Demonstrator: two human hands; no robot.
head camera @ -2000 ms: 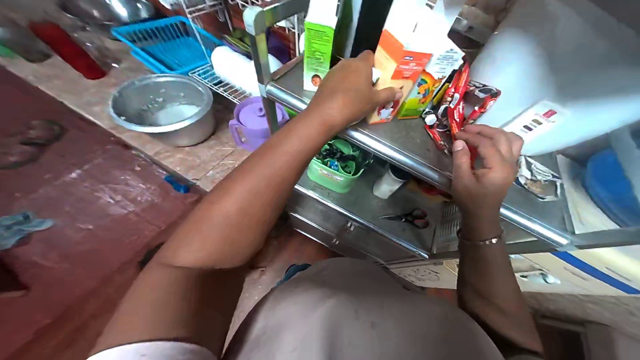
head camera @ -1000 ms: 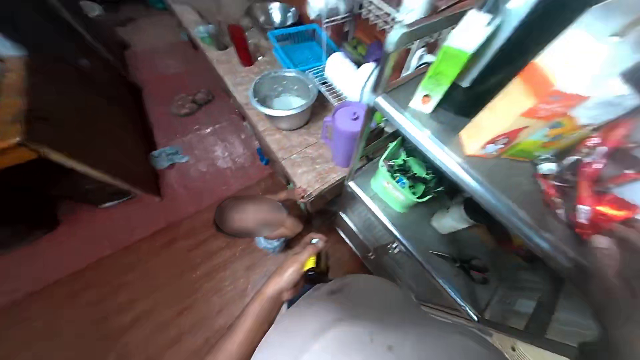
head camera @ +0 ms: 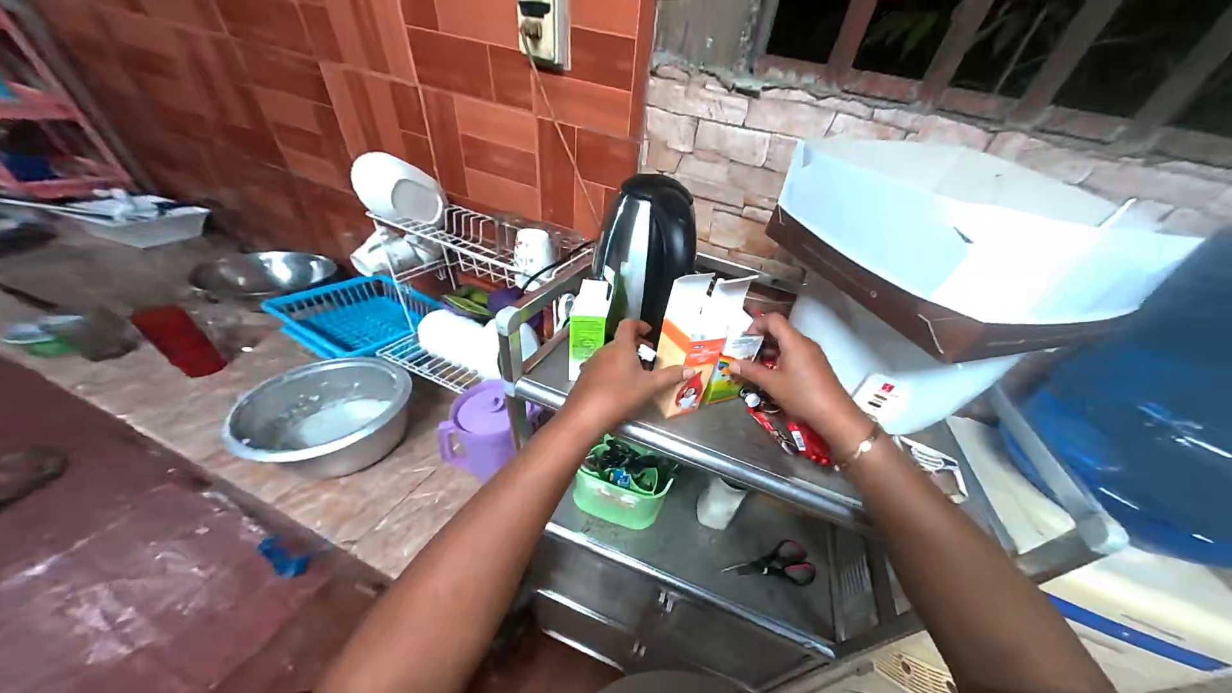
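Observation:
My left hand (head camera: pixel 626 380) rests against the left side of an open orange and tan carton (head camera: pixel 681 371) on the metal shelf, its thumb across the front. My right hand (head camera: pixel 797 371) pinches a small pale packet (head camera: pixel 743 346) at the carton's right side, before a yellow and green carton (head camera: pixel 722 382). Red packets (head camera: pixel 807 443) lie below my right hand. A green and white carton (head camera: pixel 588 327) stands left of my left hand, and a black and steel electric kettle (head camera: pixel 647 255) stands behind. Whether my left fingers hold anything small is unclear.
Beneath are a green basket (head camera: pixel 624 500), a white cup (head camera: pixel 720 504) and scissors (head camera: pixel 784 563). To the left stand a purple pitcher (head camera: pixel 481 428), a metal basin (head camera: pixel 322 438) and a dish rack (head camera: pixel 423 361). An open cardboard box (head camera: pixel 866 279) sits at the right.
The view has swung up toward the wall. My left hand, near a child and a dark yellow-marked object one second ago, is now at the carton. My right hand has moved from the red packets to the pale packet.

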